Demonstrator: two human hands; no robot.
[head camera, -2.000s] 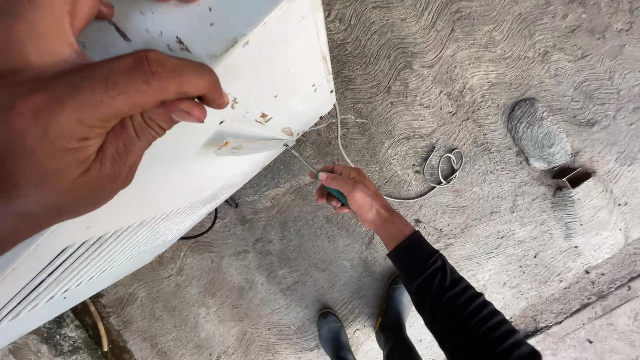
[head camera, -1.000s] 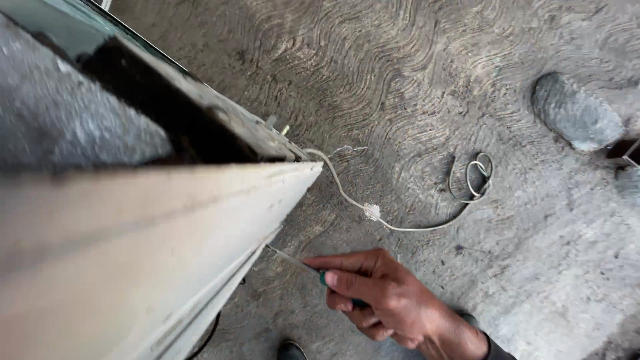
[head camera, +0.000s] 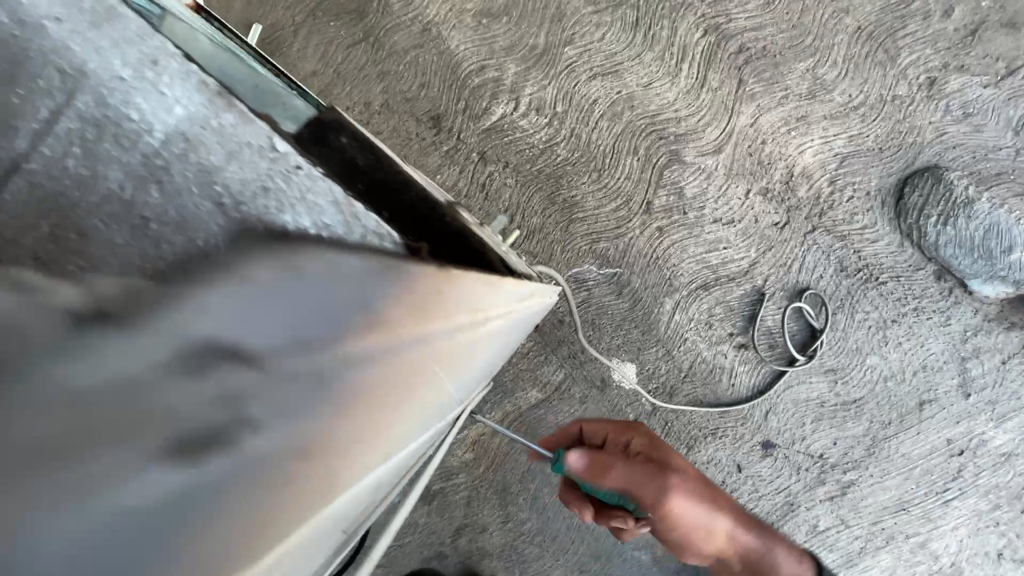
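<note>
My right hand grips a screwdriver by its green handle, at the lower right of the middle. The metal shaft points up and left, and its tip meets the edge of a white metal panel near its corner. This panel belongs to a large white appliance casing whose kind I cannot tell. Its left part is blurred and close to the camera. A thin pale strip stands slightly apart from the panel's lower edge. My left hand does not show.
A pale cable runs from the casing's corner over the grooved concrete floor and ends in a loose coil. A glass-edged, dark-sided part of the casing lies at the upper left. A rounded grey stone-like lump is at the far right.
My left hand, over the white casing two seconds ago, has left the view. My right hand keeps the screwdriver at the panel's edge. The view has moved in closer, and the pale strip now stands out.
</note>
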